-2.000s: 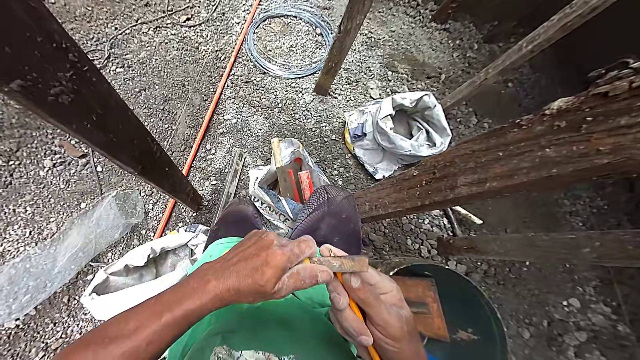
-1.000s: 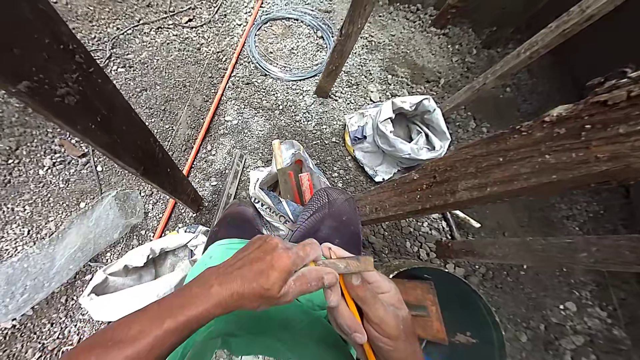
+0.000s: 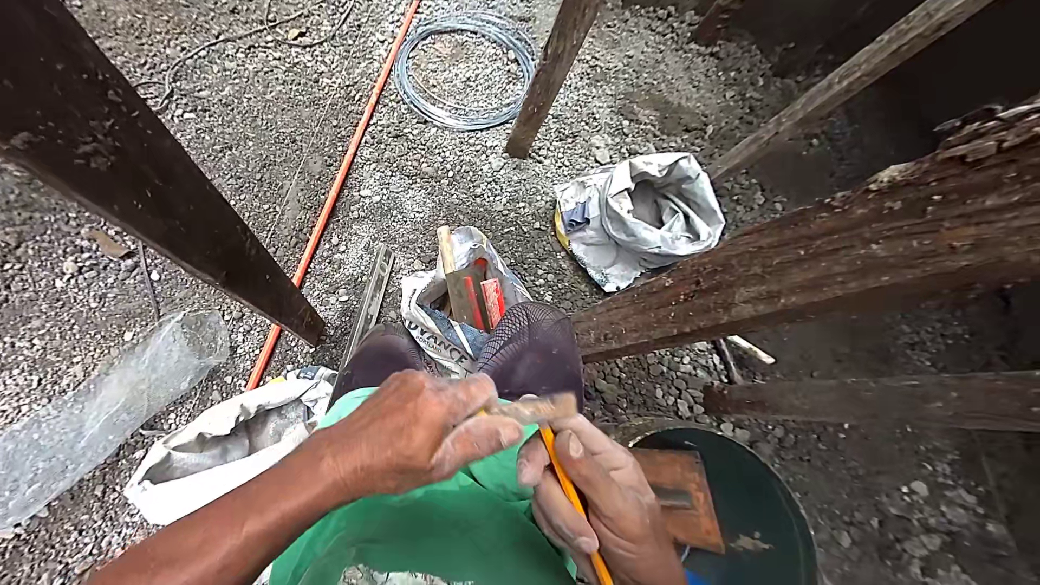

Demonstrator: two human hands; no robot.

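Observation:
My left hand [image 3: 422, 435] is closed around a flat, narrow, brownish strip-like tool [image 3: 540, 408], whose end sticks out to the right. In my right hand [image 3: 605, 496] a thin yellow pencil [image 3: 566, 479] slants, its upper tip at the underside of the flat tool. Whether the tool is a knife blade cannot be told. Both hands are close together above my green clothing [image 3: 439, 528]. Just beyond my knees, a cement sack [image 3: 443, 337] holds trowel-like tools with red parts [image 3: 492, 302] and a wooden piece [image 3: 446, 250].
Wooden posts [image 3: 146, 171] and a rough beam [image 3: 812, 268] stand around me. On the gravel are a wire coil [image 3: 467, 120], an orange pipe [image 3: 345, 171], a metal bar [image 3: 370, 301], a rolled-down sack [image 3: 678, 236], another sack [image 3: 187, 487] and clear plastic [image 3: 106, 406]. A dark bucket [image 3: 804, 528] holds a wooden float [image 3: 703, 508].
Both hands keep their hold and stay close together. The flat tool has shifted slightly against the pencil tip, and the pencil's tilt differs a little.

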